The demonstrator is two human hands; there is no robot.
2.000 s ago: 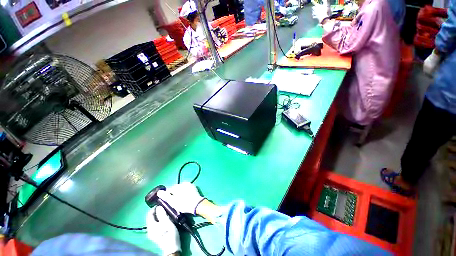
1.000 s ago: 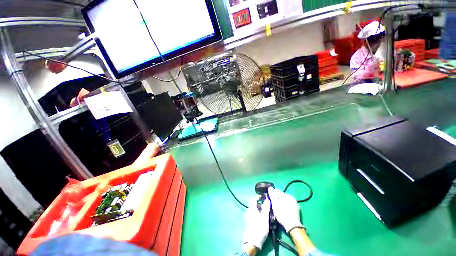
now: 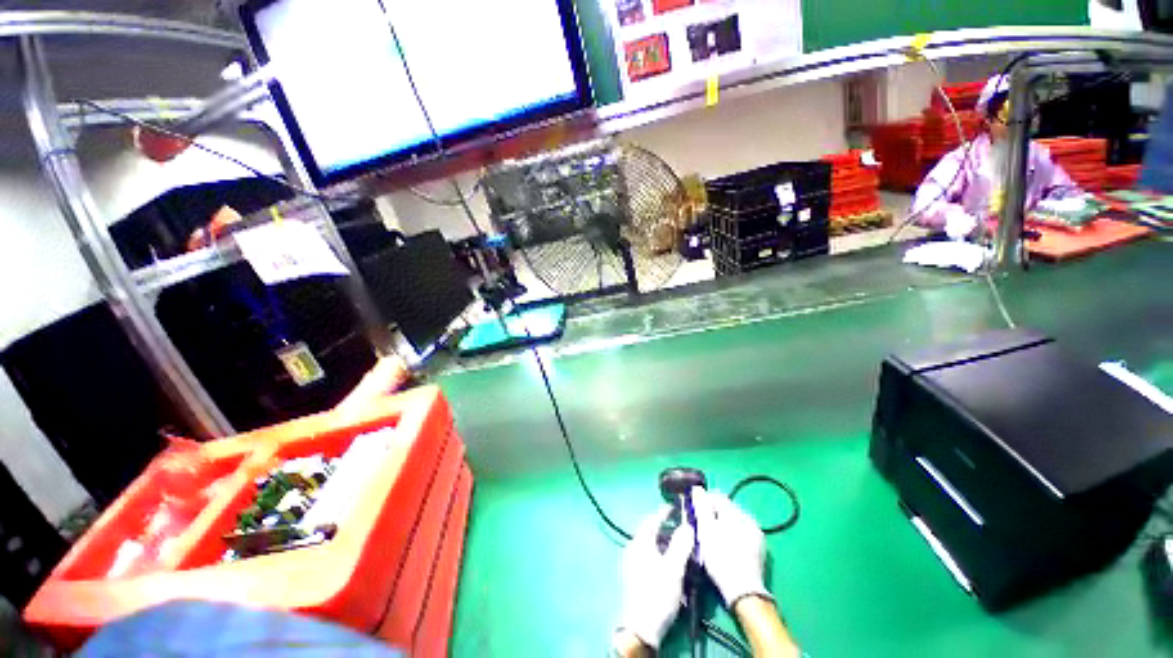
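Note:
A black handheld barcode scanner (image 3: 682,486) with a rounded head stands between my two white-gloved hands on the green mat. My left hand (image 3: 654,578) holds the scanner's grip from the left. My right hand (image 3: 731,546) holds it from the right. The gloves hide most of the grip. Its black cable (image 3: 566,444) runs up to the left, and a black loop of cord lies right of the scanner head. A red foam tray (image 3: 386,514), on top of a stack at the left, holds a green circuit board (image 3: 283,508) in one pocket and clear film in the other.
A large black box (image 3: 1016,450), possibly a label printer, stands at the right. A bright monitor (image 3: 425,77) hangs above the bench. A teal pad (image 3: 512,329) and a fan (image 3: 585,219) are behind the line. A person in pink (image 3: 958,186) works at the far right.
The view has swung left from the line and right-hand tray to the monitor and left tray stack. Both hands stay on the scanner. The far person's arms are now lower, near the red surface.

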